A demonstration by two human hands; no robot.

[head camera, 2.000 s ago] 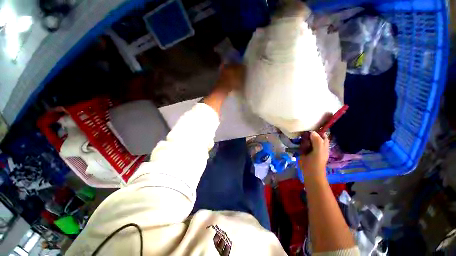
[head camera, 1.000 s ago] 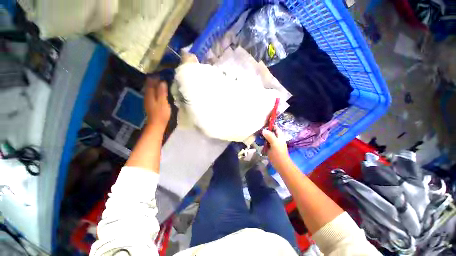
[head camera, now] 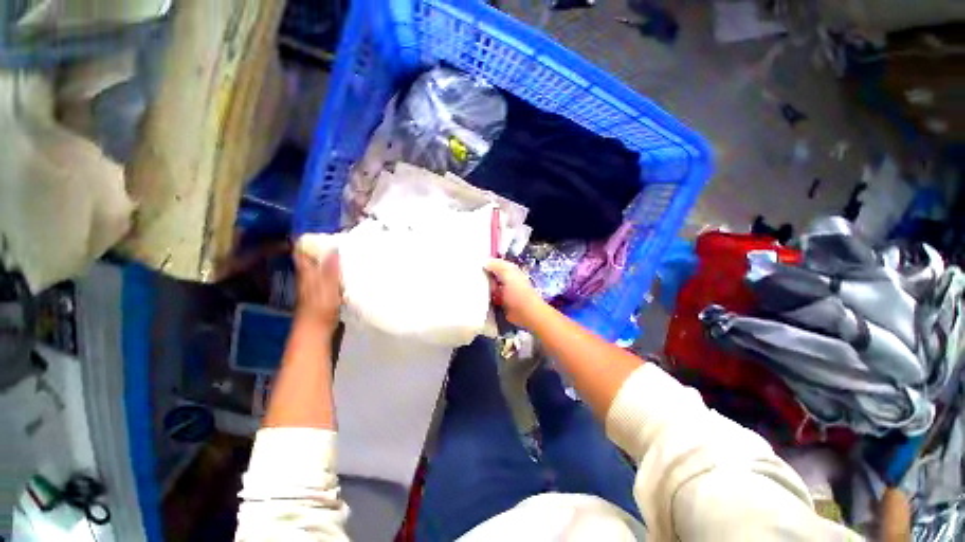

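Note:
A thick pile of cream fabric panels (head camera: pixel 415 277) lies over the near left part of a large blue plastic crate (head camera: pixel 677 201). My left hand (head camera: pixel 320 277) grips the pile's left edge. My right hand (head camera: pixel 508 290) is at the pile's right edge and holds a narrow red object (head camera: pixel 495 235), unclear what, upright against the cloth. Its fingers are partly hidden. More cream pieces (head camera: pixel 450 188) show behind the pile.
The crate also holds a clear plastic bag (head camera: pixel 453 111), dark cloth (head camera: pixel 561 169) and pink cloth (head camera: pixel 605 267). A red crate (head camera: pixel 707 291) with grey cloth (head camera: pixel 847 328) stands right. Black-handled scissors (head camera: pixel 87 498) lie lower left. A wooden board edge (head camera: pixel 206 138) is upper left.
The view has turned right, and the pile and crate sit further left in it. My left hand, apart from the pile a second ago, has taken hold of its left edge.

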